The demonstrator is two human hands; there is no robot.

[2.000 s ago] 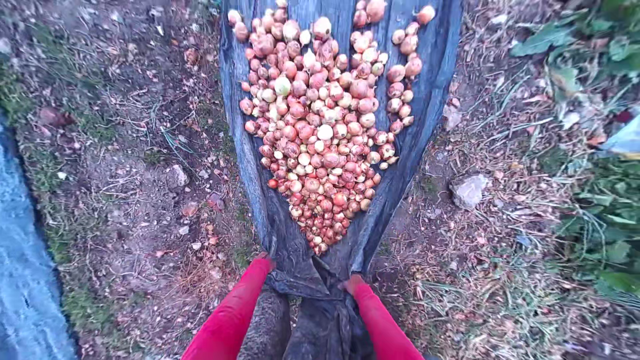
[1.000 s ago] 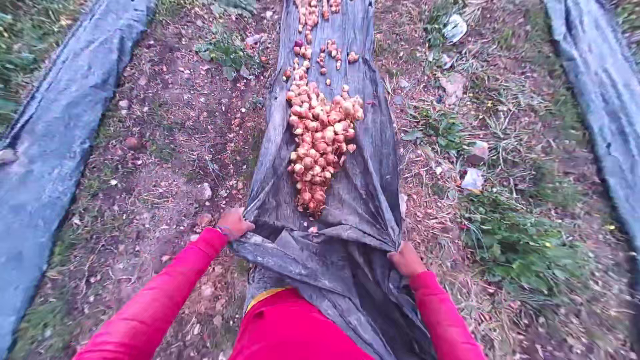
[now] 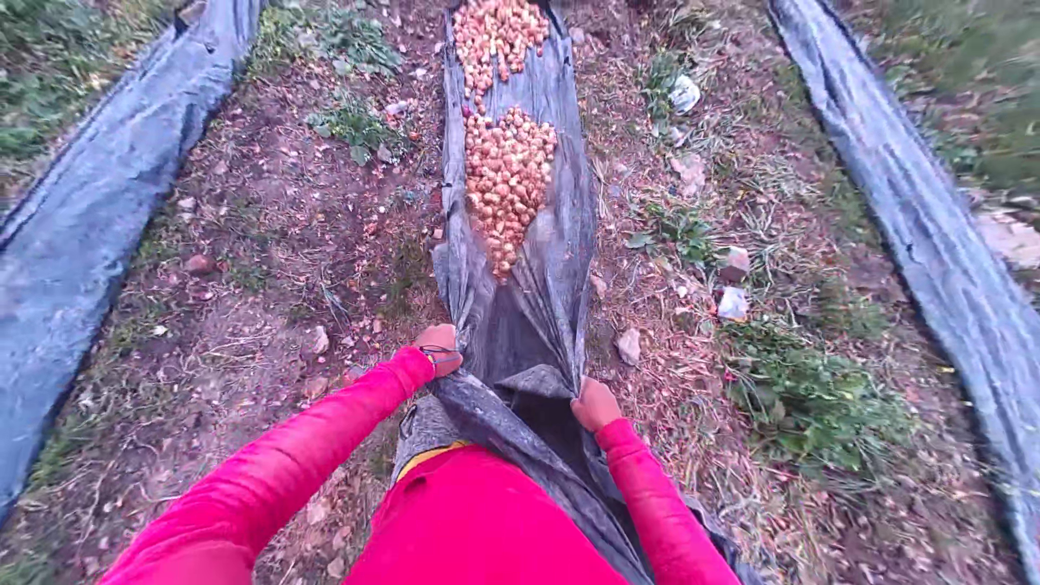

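A long dark fabric sheet (image 3: 561, 195) runs away from me over the ground, its near end raised and gathered at my legs. My left hand (image 3: 440, 349) is closed on its left edge, with a thin dark band at the wrist. My right hand (image 3: 595, 405) grips the right edge, slightly nearer to my body. Between the hands the cloth sags into folds. Beyond them lies a pile of small onions (image 3: 510, 175), narrowing to a point toward me. Farther up the sheet sits a second heap of onions (image 3: 500, 32).
Another dark fabric strip (image 3: 122, 203) lies at the left, and a similar strip (image 3: 910, 195) at the right. Between them are soil, dry stalks, a stone (image 3: 629, 346), a leafy weed (image 3: 812, 398) and a pale scrap (image 3: 733, 303).
Since one second ago, my hands have come closer together, still holding the sheet's edges. The near onions have spread into a longer pile. The view has shifted.
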